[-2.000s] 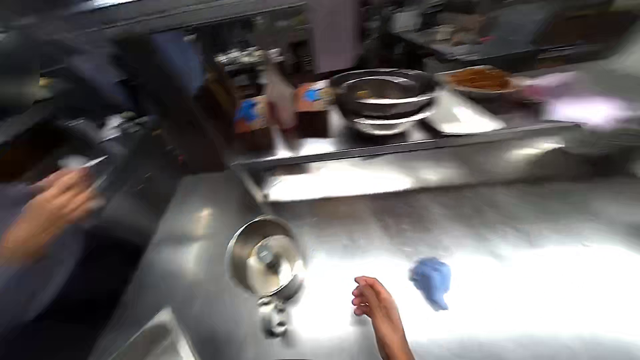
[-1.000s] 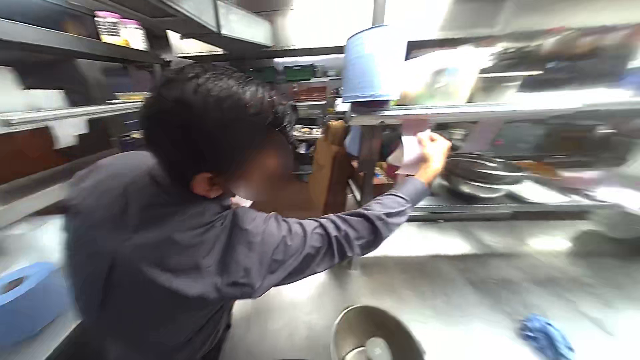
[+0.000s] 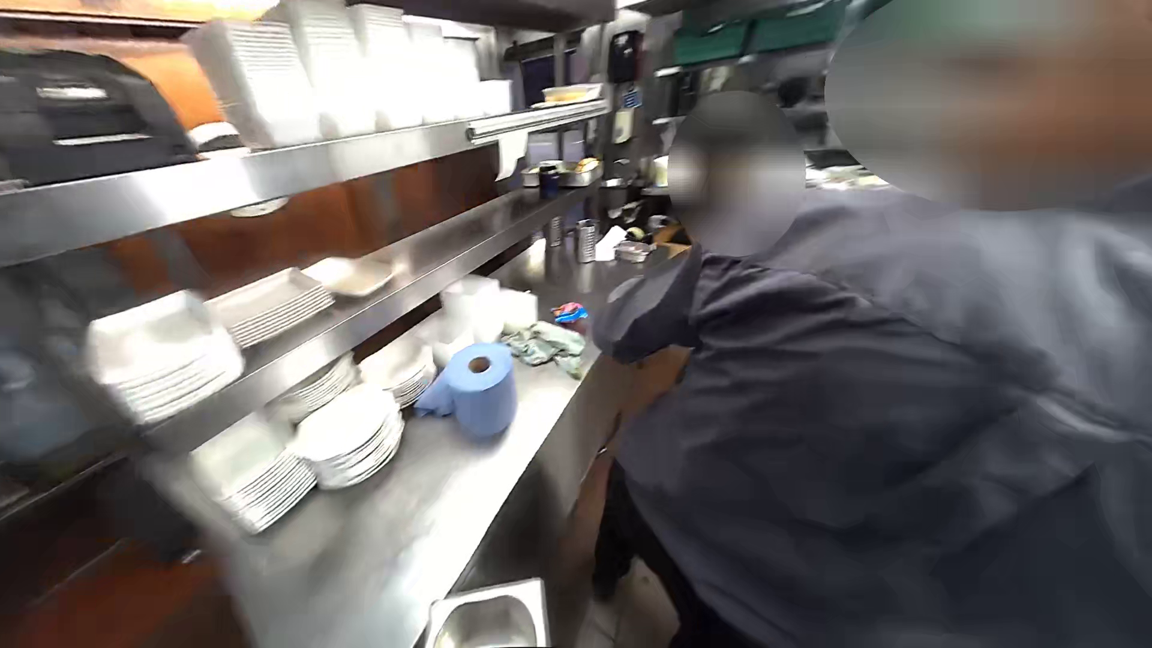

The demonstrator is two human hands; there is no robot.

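Note:
Neither my left hand nor my right hand shows in the head view now. A blue paper towel roll (image 3: 482, 392) stands upright on the steel counter (image 3: 405, 531), its loose end lying to the left. Beside it are stacks of white plates, round (image 3: 349, 434) and rectangular (image 3: 254, 472). A crumpled greenish cloth (image 3: 545, 346) lies behind the roll. At the counter's near end is a steel container (image 3: 490, 619), cut off by the lower edge of the view.
A person in a dark shirt (image 3: 810, 432) fills the right side, close by, with another person (image 3: 733, 180) behind. Steel shelves (image 3: 360, 148) run along the left, holding stacked white dishes (image 3: 166, 351). A narrow floor strip (image 3: 630, 603) shows between counter and person.
The view has swung far to the left. The hand near the blue cloth two seconds ago is out of view. The person in the dark shirt, earlier reaching to a shelf, now appears at the right.

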